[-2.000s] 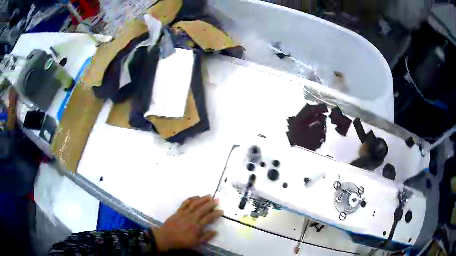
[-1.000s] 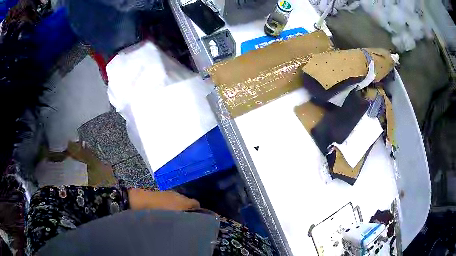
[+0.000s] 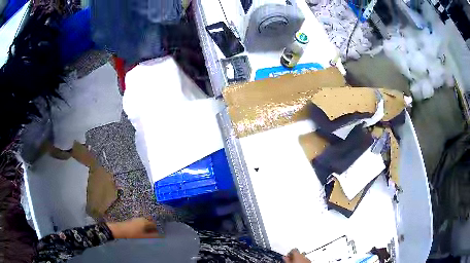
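My left hand [image 3: 136, 227] is low at the left, over a grey surface at my lap; its fingers are blurred and I cannot tell whether it holds anything. My right hand [image 3: 297, 256] is cut off by the bottom edge, at the table's front edge; its grip is hidden. On the white table [image 3: 278, 190], tan dotted pattern pieces [image 3: 348, 100] lie in a loose pile with dark cloth panels [image 3: 348, 151] and a white piece [image 3: 362, 173]. Neither hand touches the pile.
A shiny brown board [image 3: 268, 105] crosses the table beyond the pile. Behind it are a bottle [image 3: 292, 54] and a phone [image 3: 225, 39]. White sheets [image 3: 180, 133] and a blue bin [image 3: 186, 180] are left of the table. Part of the machine shows at bottom right.
The view has swung left from the machine. My left hand has left the table and moved down and left to my lap. My right hand now shows at the bottom edge.
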